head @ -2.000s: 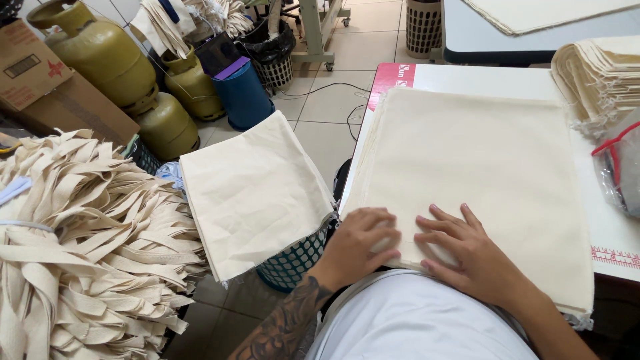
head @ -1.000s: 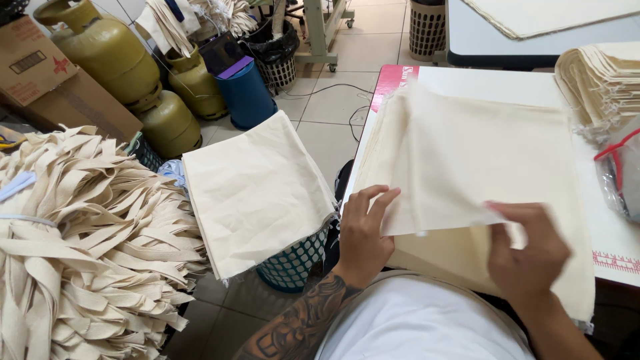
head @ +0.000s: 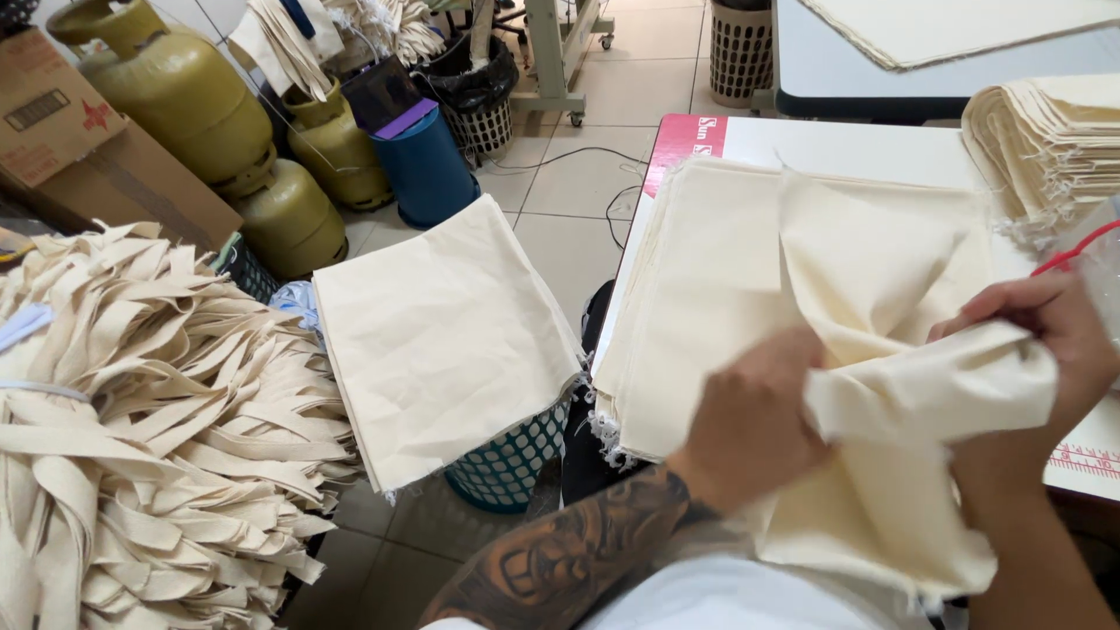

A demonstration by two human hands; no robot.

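A loose cream cloth panel (head: 910, 385) is bunched between my two hands, above a flat stack of cream cloth pieces (head: 700, 262) at the near part of the white table. My left hand (head: 761, 411), blurred, grips the panel's left edge. My right hand (head: 1041, 324) holds its right part, with the cloth folded over the fingers. White frayed threads hang along the stack's near left edge. Left of the table, another pile of cream cloth (head: 446, 341) lies on a teal plastic basket (head: 516, 455).
A heap of cream fabric strips (head: 192, 411) fills the left side. Behind it stand cardboard boxes (head: 131, 184), gas cylinders (head: 184, 87) and a blue bin (head: 424, 166). Folded cloth (head: 1050, 149) and a plastic bag with red trim (head: 1094, 262) lie at the table's right.
Two seconds ago both hands lay on the flat stack. A panel was then lifted at its near edge, and now it is raised and crumpled between my hands, with my right hand farther right.
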